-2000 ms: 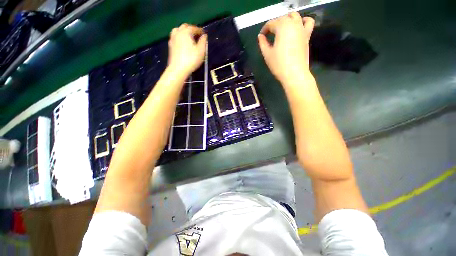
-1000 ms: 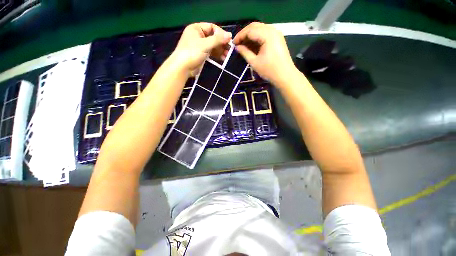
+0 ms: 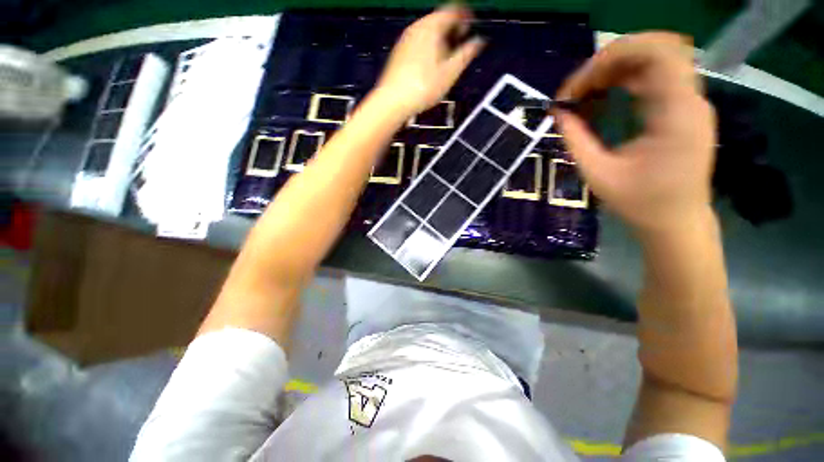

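Note:
The die-cut sticker sheet (image 3: 454,185) lies slantwise across the black blister tray (image 3: 307,68). Its lower cells are dark, and what is beneath shows through its top end. My right hand (image 3: 646,126) is at the sheet's upper right end, with thumb and forefinger pinched on a thin dark piece (image 3: 565,105), seen edge-on and blurred. My left hand (image 3: 429,59) is above the tray, left of the sheet's top end, blurred, fingers apart, with nothing visible in it. Housings with cream window frames (image 3: 266,155) sit in the tray's front rows.
Spent white backing sheets (image 3: 194,135) lie left of the tray, with unused sticker sheets (image 3: 113,135) beyond them. A dark heap (image 3: 754,176) is on the bench at the right, partly behind my right arm. A whitish fan (image 3: 36,86) is at far left, a cardboard box (image 3: 117,293) below.
My hands have separated: the left moved left off the sheet, the right moved right with the dark piece. The sheet now rests over the tray. The whole view has shifted.

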